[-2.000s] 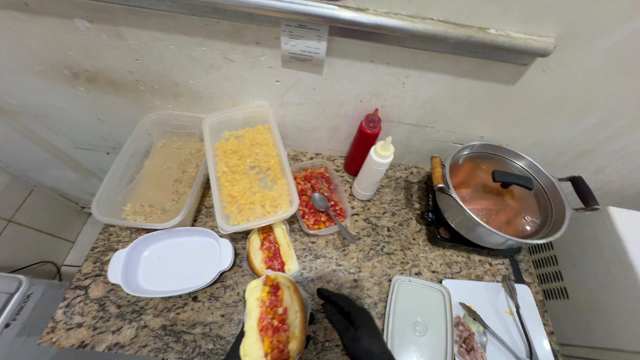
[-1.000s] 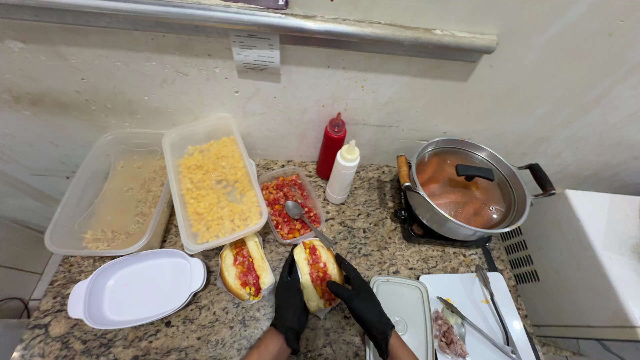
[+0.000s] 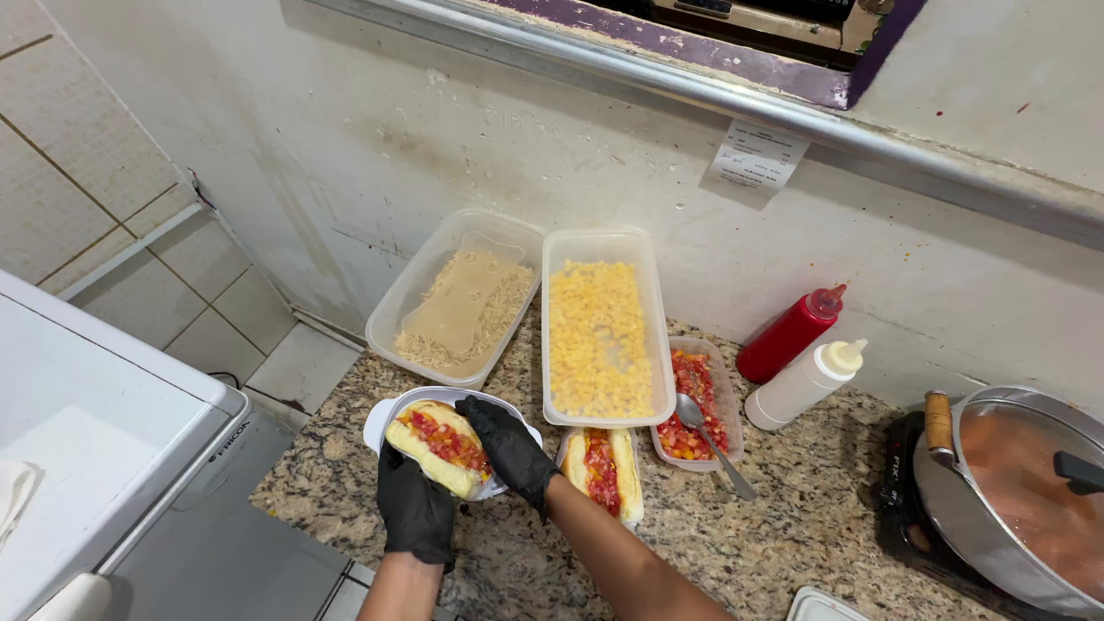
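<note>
Both my hands wear black gloves. My left hand [image 3: 416, 504] grips the near left side of a filled bun [image 3: 442, 447] topped with chopped tomato. My right hand [image 3: 509, 448] holds the same bun from its right side. The bun is over a white oval dish [image 3: 380, 423]; whether it touches the dish is hidden. A second filled bun [image 3: 604, 474] lies to the right of my hands. Beyond it stand a plastic tub of corn [image 3: 604, 341] and a tub of chopped tomato [image 3: 693, 401] with a metal spoon [image 3: 714, 444] in it.
A tub of shredded food [image 3: 466, 302] stands behind the dish. Red [image 3: 792, 335] and white [image 3: 805, 384] squeeze bottles stand by the wall. A lidded pot [image 3: 1018, 492] sits on a black burner [image 3: 906, 509] at the right. A white appliance [image 3: 112, 379] is at the left.
My hands have carried the held bun left, from the right side of the other bun to over the oval dish. The view has swung left.
</note>
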